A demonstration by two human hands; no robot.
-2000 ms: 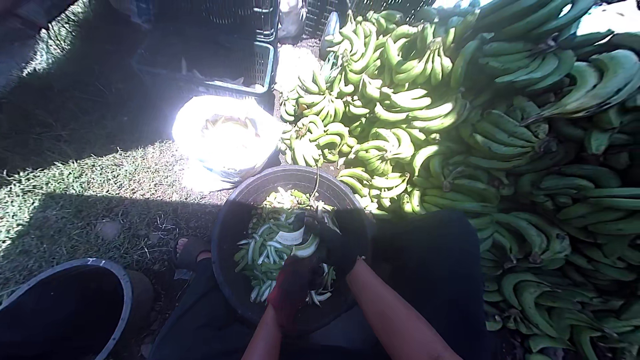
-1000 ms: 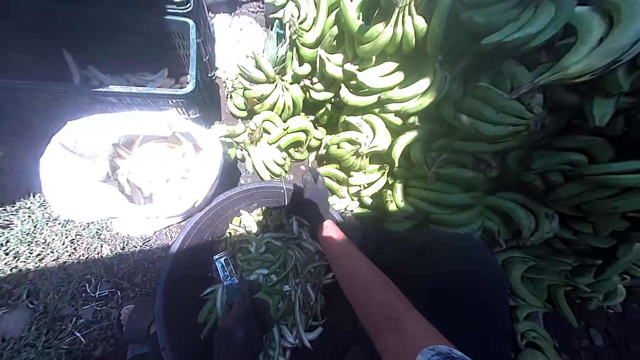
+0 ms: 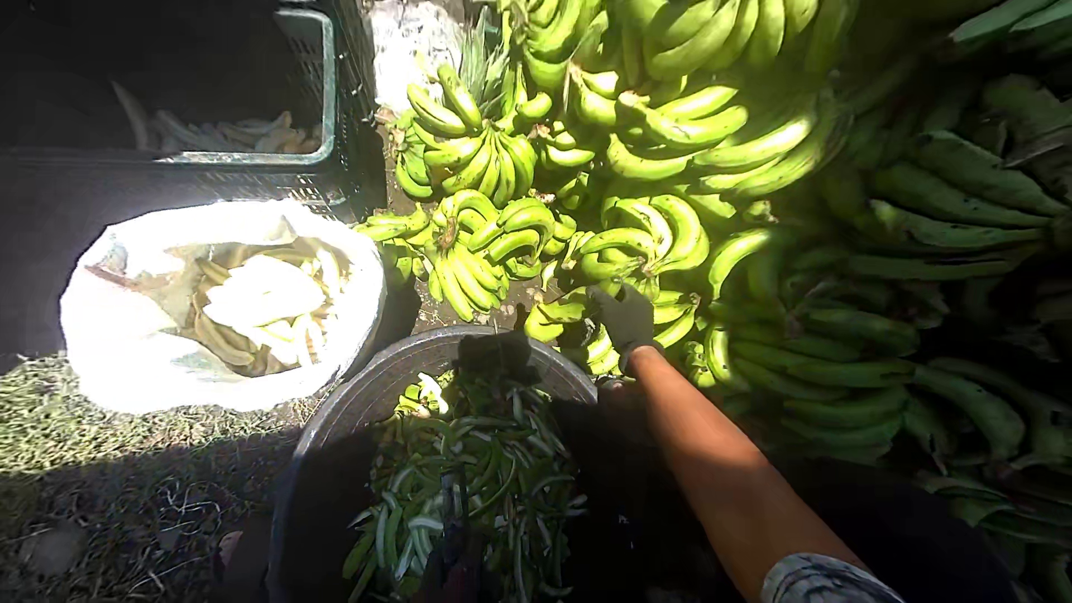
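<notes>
My right hand (image 3: 624, 318), in a grey glove, reaches past the rim of a round dark tub (image 3: 306, 444) and touches a hand of green bananas (image 3: 561, 310) on the ground. Whether its fingers are closed on them is hard to tell. My left hand (image 3: 452, 561) is deep in shadow over the tub, low in the view, around what looks like the handle of a dark tool (image 3: 453, 498). Green peels (image 3: 494, 452) fill much of the tub. Left of it stands an open white sack (image 3: 109, 335) with peeled bananas (image 3: 260, 301) inside.
Green banana bunches (image 3: 662, 142) are heaped beyond the tub and all along the right, partly in deep shade. A plastic crate (image 3: 331, 84) with pale peeled bananas (image 3: 251, 134) stands at the upper left. Grass (image 3: 50, 419) lies at the lower left.
My hands were together over the tub two seconds ago; my right hand has since moved away to the bananas beyond the rim. The view has shifted toward the sack and pile.
</notes>
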